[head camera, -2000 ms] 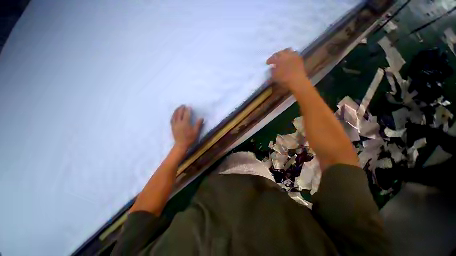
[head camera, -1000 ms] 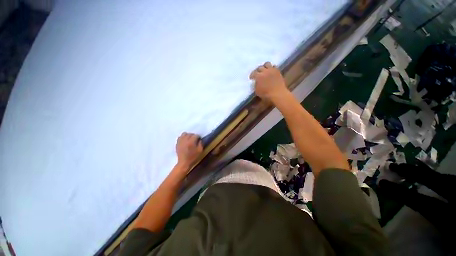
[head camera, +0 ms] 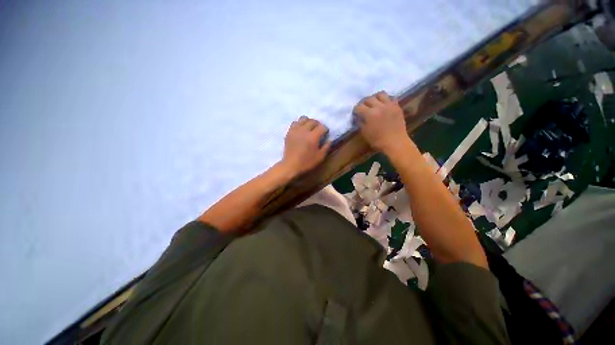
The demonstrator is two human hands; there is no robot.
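Observation:
A huge pale-blue fabric ply [head camera: 155, 114] lies flat over the table and ends along its near side in a thin dark edge line. My left hand [head camera: 306, 143] is at that fabric edge with curled fingers. My right hand [head camera: 380, 120] is at the same edge, a little farther up and to the right, also with curled fingers. Both seem to pinch the fabric edge; the fingertips are partly hidden. The pale-yellow wooden stick [head camera: 114, 304] shows in part along the table edge at the lower left, behind my left arm.
The worn brown tabletop edge [head camera: 438, 94] runs diagonally to the upper right, with a yellow patch on it. White scraps [head camera: 495, 199] and a dark heap [head camera: 556, 131] lie on the green floor to the right. A grey surface [head camera: 573, 246] is at the lower right.
My left hand has moved up and right along the fabric edge, close to my right hand. My right hand has shifted slightly right in the picture. The view has turned along the table.

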